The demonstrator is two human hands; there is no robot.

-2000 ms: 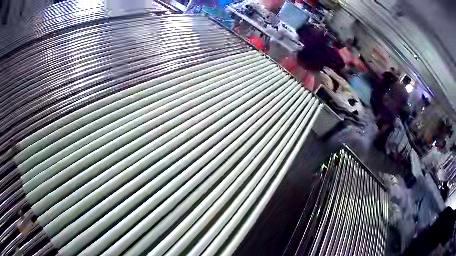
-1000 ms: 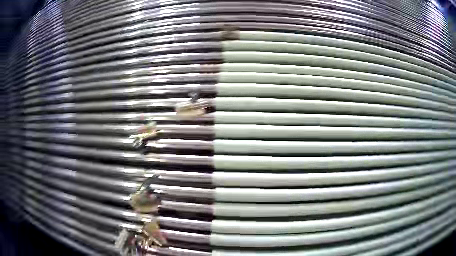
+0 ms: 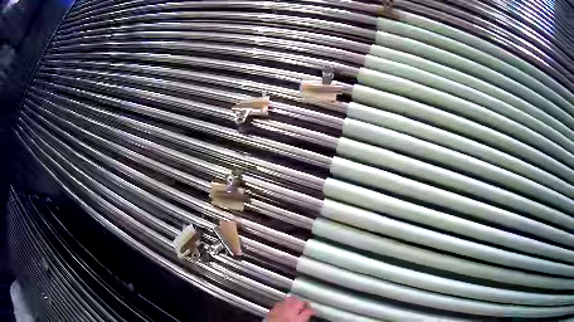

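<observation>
The pale green curtain [image 3: 440, 182] lies in long parallel rolls over the right side of the metal rods, its left edge running from the top down to the bottom centre. My left hand [image 3: 291, 310] is cut off by the bottom edge. Its fingers touch the curtain's lower left corner; their grip cannot be made out. My right hand is not in view. Several clips with tan pads lie on the bare rods left of the curtain, including an upper one [image 3: 321, 92], a middle one [image 3: 228, 195] and a lower one [image 3: 187, 243].
The silver rods [image 3: 145, 113] of the rack fill the left and top, with dark gaps between them. A small brown piece [image 3: 387, 9] sits at the curtain's top left corner. A second set of dark rods [image 3: 56, 270] stands at the lower left, past a dark gap.
The view has swung from the curtain's length and the workshop to its left edge and the clips, then tilted and shifted. My left hand has come in at the bottom.
</observation>
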